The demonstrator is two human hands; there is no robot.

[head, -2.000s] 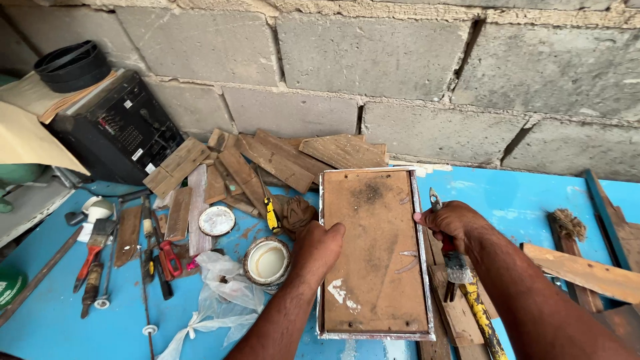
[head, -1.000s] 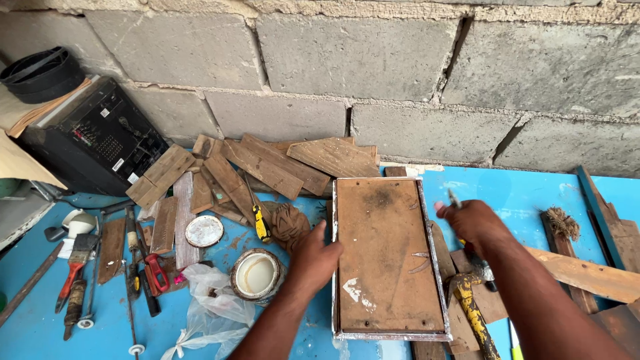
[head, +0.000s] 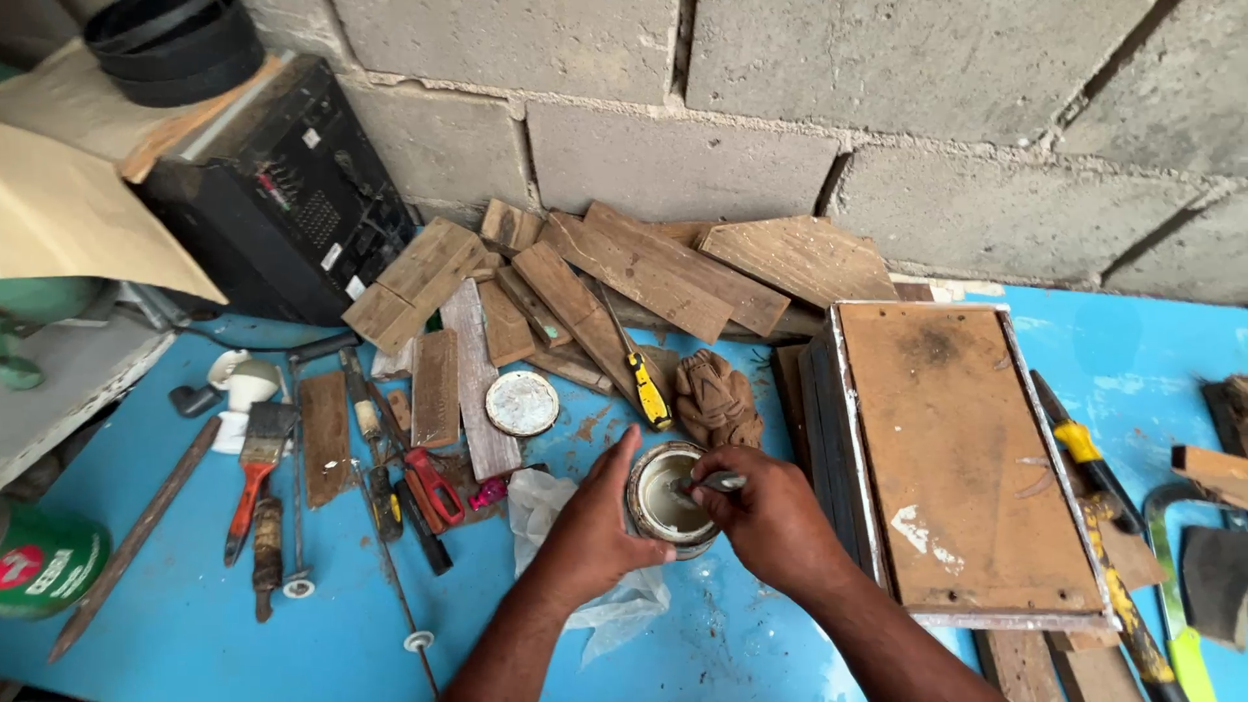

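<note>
An open jar (head: 675, 495) with whitish contents stands on the blue tabletop. My left hand (head: 600, 517) is cupped against its left side, thumb along the near rim. In my right hand (head: 770, 507) is a small metal tool (head: 720, 481), perhaps a spoon or spatula, its end in the jar. Right of my hands lies a wooden box (head: 965, 458) with a brown panel on top and white-smeared edges. The jar's round lid (head: 522, 403) rests behind and left of the jar, near a yellow-handled screwdriver (head: 645, 385).
Wood offcuts (head: 643, 268) lie piled against the block wall (head: 682, 146). A paintbrush (head: 258, 458) and several hand tools cover the left side. A plastic bag (head: 624, 604) lies beneath my left forearm. Yellow-and-black pliers (head: 1092, 453) and a hammer (head: 1121, 595) are beyond the box.
My left hand has left the box and now holds the jar. My right hand has come over from the box's right side to the jar. The pliers it held two seconds ago now lie beside the box.
</note>
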